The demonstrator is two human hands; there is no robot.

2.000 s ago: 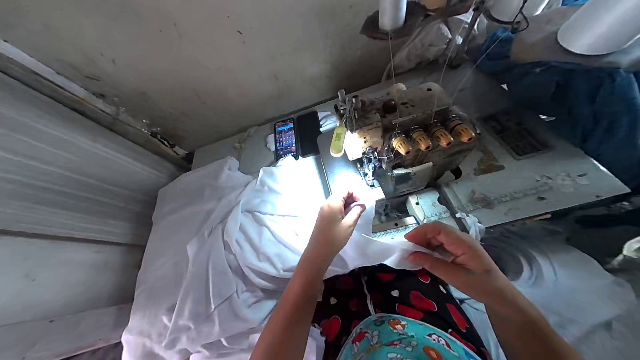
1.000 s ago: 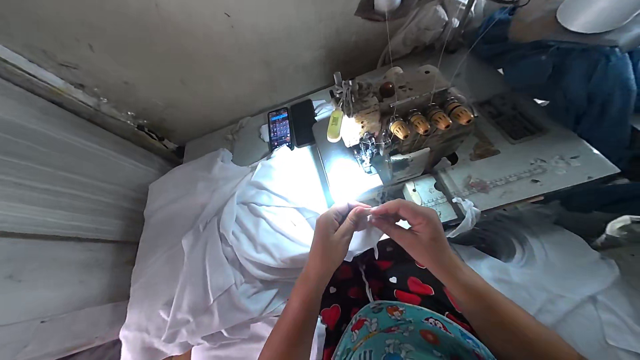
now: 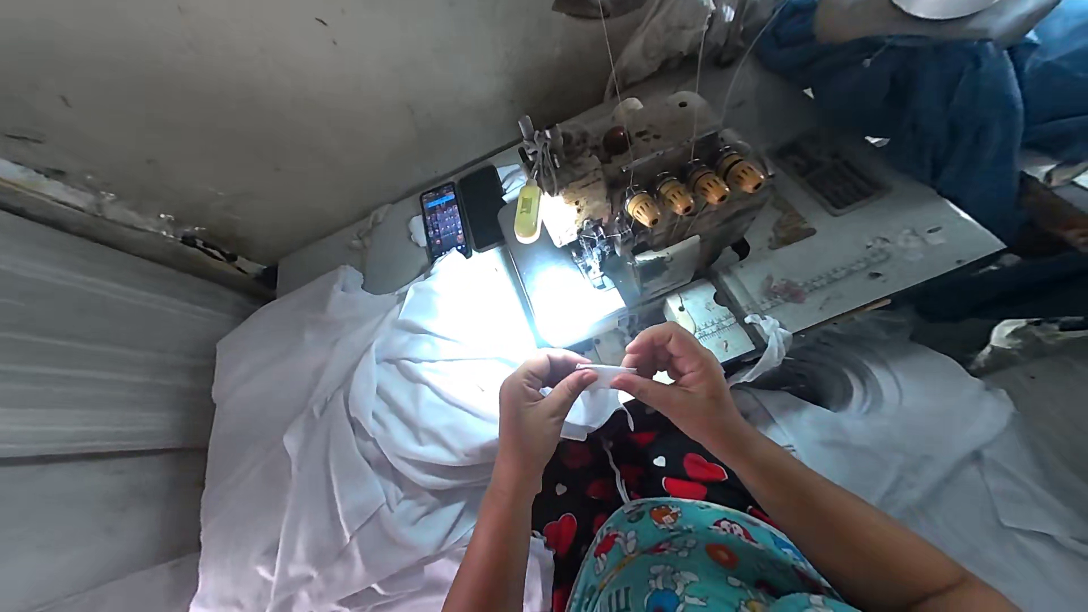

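My left hand [image 3: 544, 404] pinches one end of a small folded edge of white fabric [image 3: 607, 375] between thumb and forefinger. The other end is pinched by my right hand [image 3: 676, 382], its fingers curled. Both hands are above my lap, just in front of an overlock sewing machine [image 3: 654, 183] with several yellow thread tension knobs. The machine's lamp brightly lights its needle area and bed. A big heap of white cloth [image 3: 408, 408] lies left of my left hand; whether the pinched piece joins it is hard to tell.
A lit smartphone [image 3: 444, 221] and a dark phone or case [image 3: 482, 206] lie behind the cloth. A yellow tag [image 3: 528, 212] hangs on the machine. Blue denim [image 3: 918, 110] is piled at the back right. More white fabric [image 3: 901, 442] lies at the right. Threads run upward from the machine.
My hands were apart two seconds ago with the white fabric between them, and came together one second ago. Now a short folded edge shows between my fingertips.
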